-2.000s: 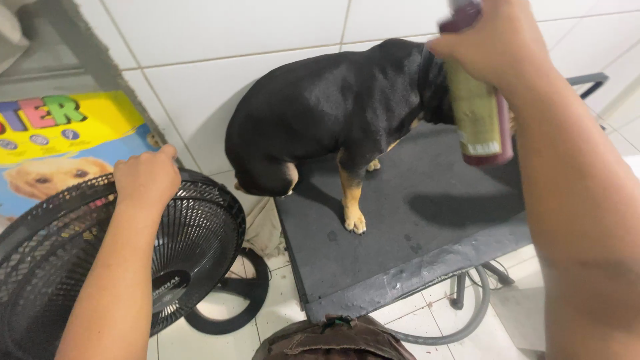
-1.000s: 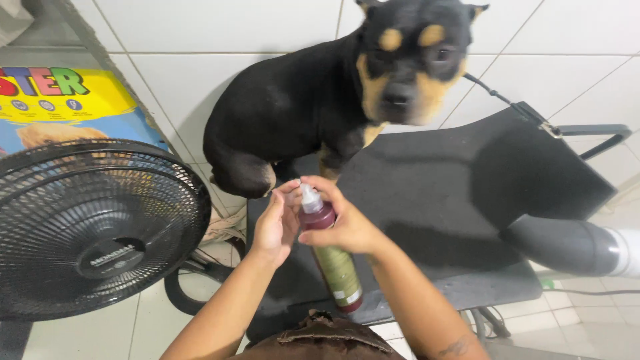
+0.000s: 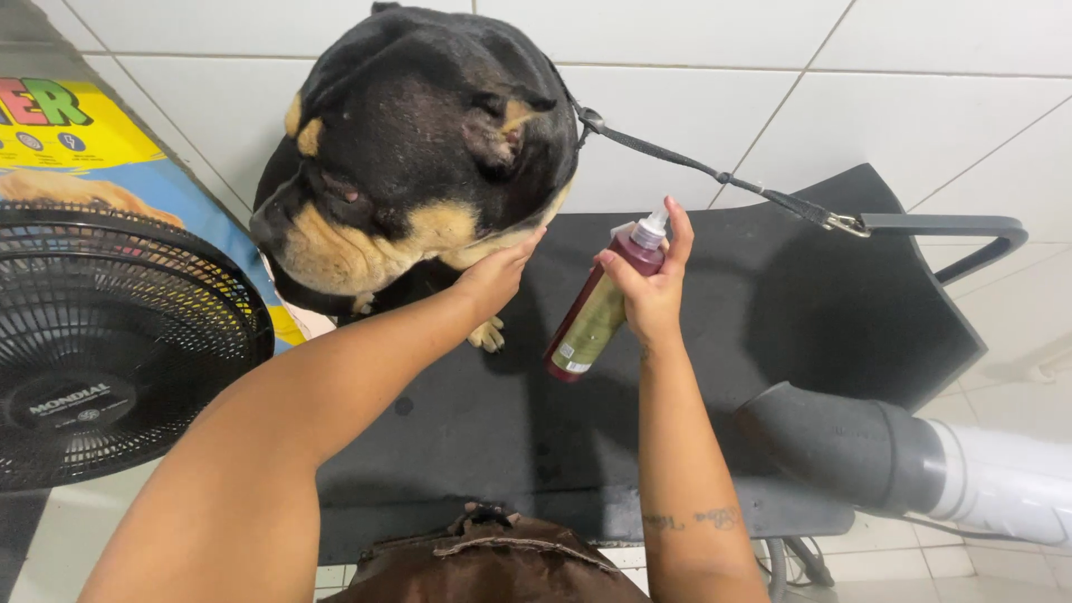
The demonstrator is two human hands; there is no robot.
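A black and tan dog (image 3: 419, 151) sits on a black grooming table (image 3: 670, 419), its head turned to the left. My left hand (image 3: 496, 280) lies against the dog's tan throat and chest, its fingertips partly hidden under the jaw. To the right, my right hand (image 3: 649, 285) holds a dark red spray bottle (image 3: 590, 314) with a green label and a clear nozzle; the bottle is tilted, its base toward the lower left. A black leash (image 3: 695, 162) runs from the dog's neck to a metal clip at the table's grey bar (image 3: 938, 226).
A black Mondial fan (image 3: 100, 368) stands at the left in front of a yellow and blue printed bag (image 3: 134, 176). A grey nozzle on a white hose (image 3: 997, 477) reaches over the table's right side. Behind is a white tiled wall (image 3: 670, 109).
My left hand, at the fan two seconds ago and near the bottle's top one second ago, is now on the dog's throat. The bottle has moved right in my right hand. The dog's head has turned left.
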